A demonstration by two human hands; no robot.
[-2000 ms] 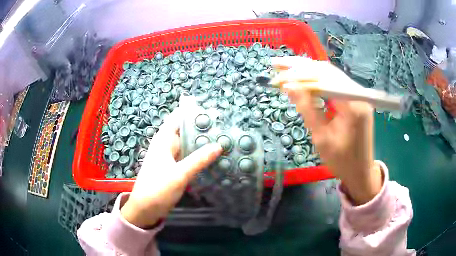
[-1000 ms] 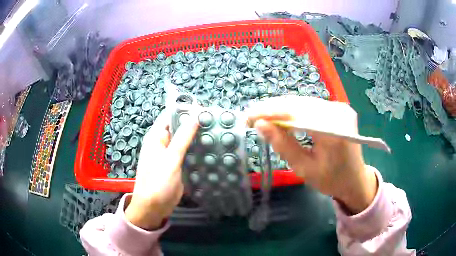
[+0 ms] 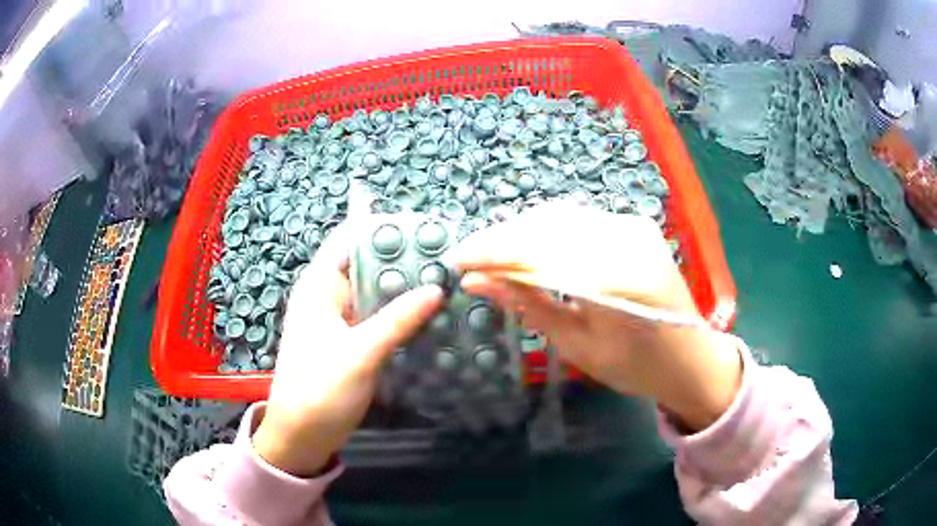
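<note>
My left hand (image 3: 334, 354) holds the near left side of a grey-green moulded rubber sheet (image 3: 411, 257) with rows of raised round domes, its thumb across the domes. The sheet hangs down over the basket's near edge, its lower part blurred. My right hand (image 3: 601, 298) holds a slim pale tool (image 3: 616, 303), probably tweezers, with its dark tip at a dome near my left thumb. Loose round rubber caps (image 3: 411, 154) are heaped in a red plastic basket (image 3: 195, 383) beneath and behind the sheet.
Limp grey-green rubber pieces (image 3: 801, 134) lie at the right rear. A darker rubber heap (image 3: 159, 164) is at the left rear. A patterned card (image 3: 101, 313) lies at the left. Waste web (image 3: 170, 431) with holes lies left of the basket's near corner. A small white piece (image 3: 835, 271) lies at the right.
My right hand has come in from the right, its tool tip now at the sheet's domes. My left thumb has moved right over the sheet since one second ago.
</note>
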